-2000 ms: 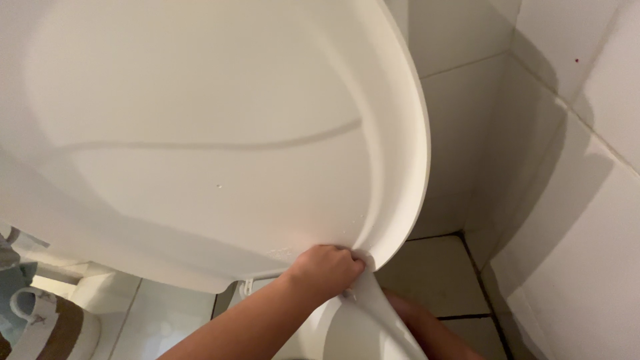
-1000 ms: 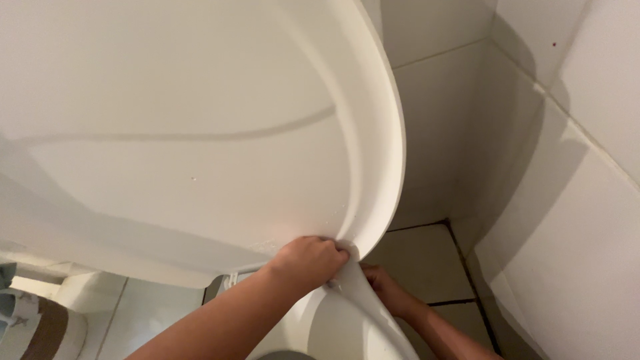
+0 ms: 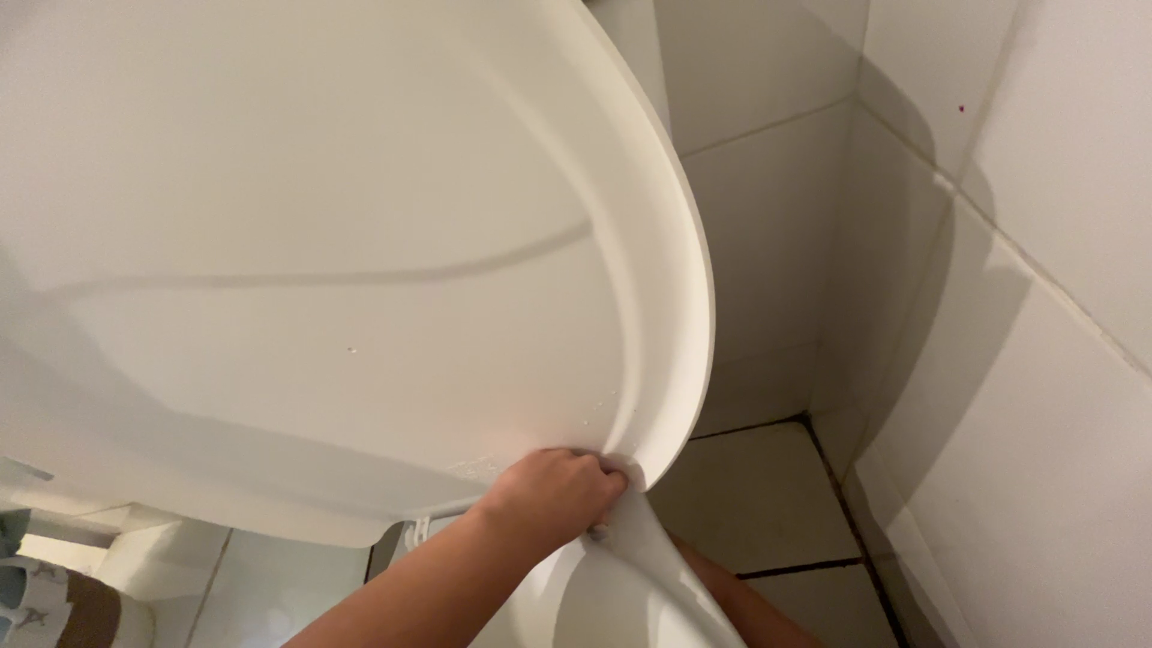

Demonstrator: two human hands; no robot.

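Observation:
The raised white toilet lid [image 3: 360, 180] fills the upper left, with a few droplets or specks on its inner face. At its lower right corner, my left hand [image 3: 562, 490] has its fingers curled tightly around the hinge area, where the lid meets the white toilet seat [image 3: 666, 576]. A small round fitting [image 3: 598, 533] shows just under these fingers; what they press on is hidden. My right forearm [image 3: 747, 598] reaches in from the lower right behind the seat's edge, which hides the right hand.
White wall tiles [image 3: 1035, 405] stand close on the right. Floor tiles [image 3: 756, 495] with dark joints lie behind the toilet. At the lower left is a round container [image 3: 90, 612] with a brown band and a patterned cloth or liner.
My right hand, seen beside the hinge a second ago, is now hidden behind the seat. My left hand remains at the hinge area and the lid stays raised.

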